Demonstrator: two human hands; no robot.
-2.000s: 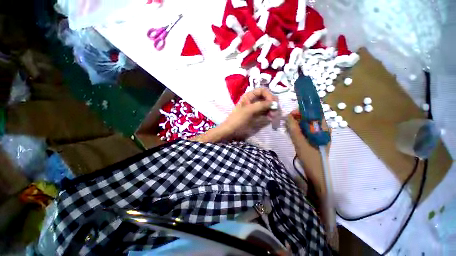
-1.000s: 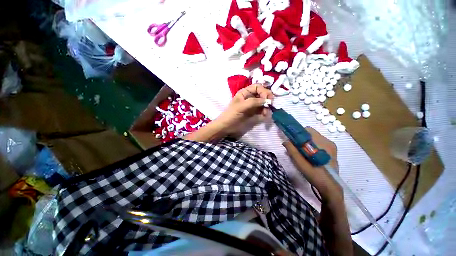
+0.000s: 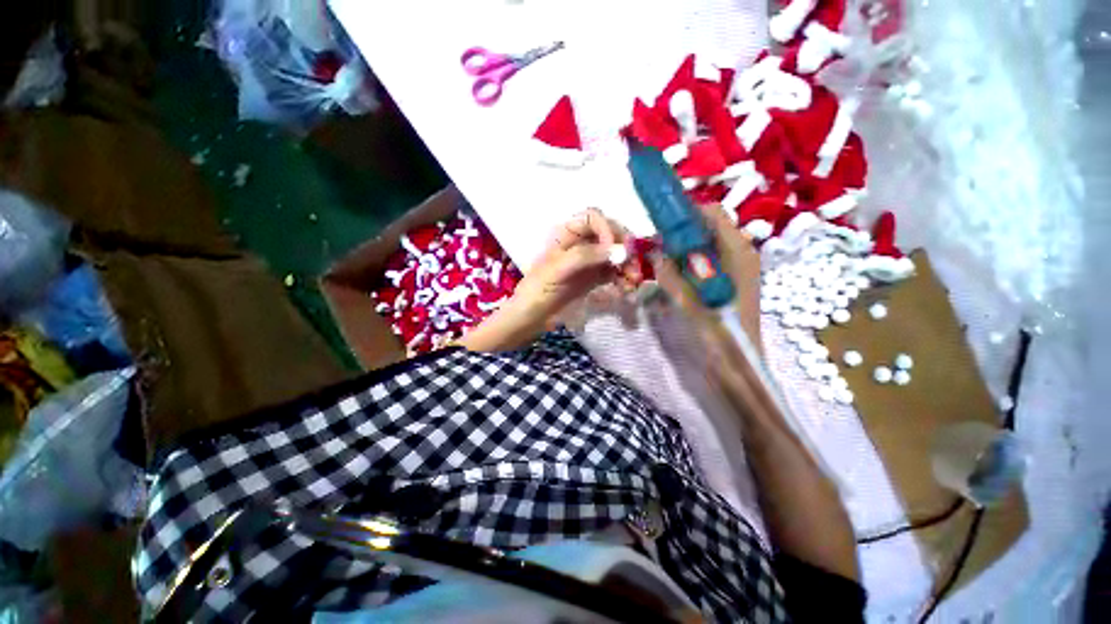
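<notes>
My left hand (image 3: 570,265) pinches a white pompom (image 3: 618,254) in its fingertips. A small red hat (image 3: 640,261) is directly beside it, between my two hands; I cannot tell which fingers hold it. My right hand (image 3: 719,274) is shut around the teal glue gun (image 3: 668,207), whose dark nozzle points up and away, toward the hat heap. A pale glue stick (image 3: 746,341) trails from the gun's rear. Red hats with white brims (image 3: 804,140) lie heaped beyond the gun. Loose pompoms (image 3: 804,299) lie right of my right hand.
Pink scissors (image 3: 491,73) and a single hat (image 3: 562,127) lie left of the heap. An open carton (image 3: 353,287) of red-and-white pieces stands below the table edge. Cardboard (image 3: 932,402), a translucent round item (image 3: 969,457) and a black cord (image 3: 956,563) are at right.
The view has shifted. The gun has moved from the pompom at my left fingertips to beyond my hands, nozzle toward the heap. A red hat now shows between my hands.
</notes>
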